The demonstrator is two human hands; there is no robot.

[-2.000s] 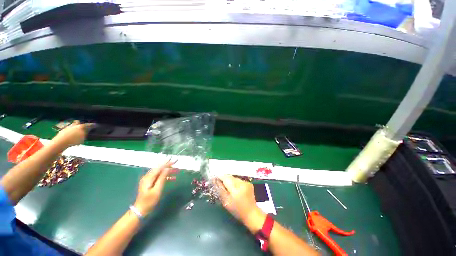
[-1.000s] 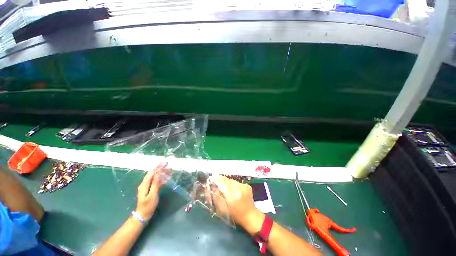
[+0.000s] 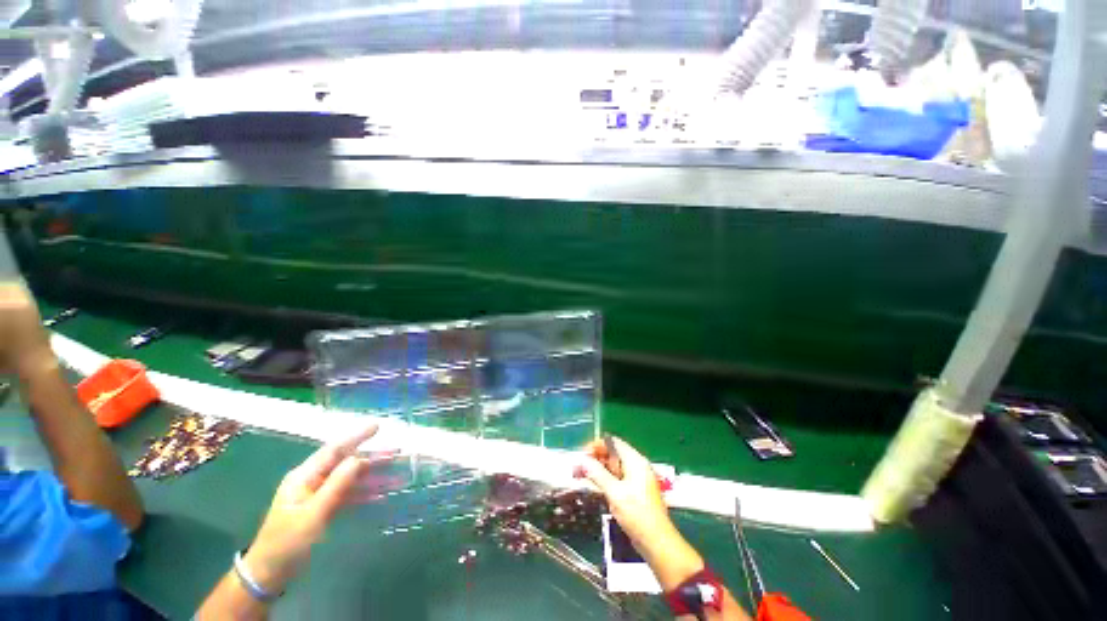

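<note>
A clear ribbed plastic tray (image 3: 455, 376) stands tilted up over the white rail. My right hand (image 3: 631, 491) grips its lower right edge. My left hand (image 3: 304, 503) has its fingers over the tray's lower left part; they are blurred, and I cannot tell whether they grip it. A heap of small dark red and brown components (image 3: 528, 510) lies below the tray, between my hands. Thin shiny strips (image 3: 568, 558) lie at the heap's front. A white card with a dark square (image 3: 629, 560) lies beside them, partly under my right wrist.
An orange bin (image 3: 118, 391) and a second heap (image 3: 182, 445) are at left, by another worker's arm (image 3: 73, 425). A phone unit (image 3: 759, 431) lies on the belt. The orange blow gun (image 3: 779, 609), pale rod (image 3: 835, 565), post (image 3: 929, 449) and black foam trays (image 3: 1008, 534) are at right.
The tray has gone from slanted and low to upright with its face towards me. My right hand has moved up and right, my left hand a little left. The view has tilted up.
</note>
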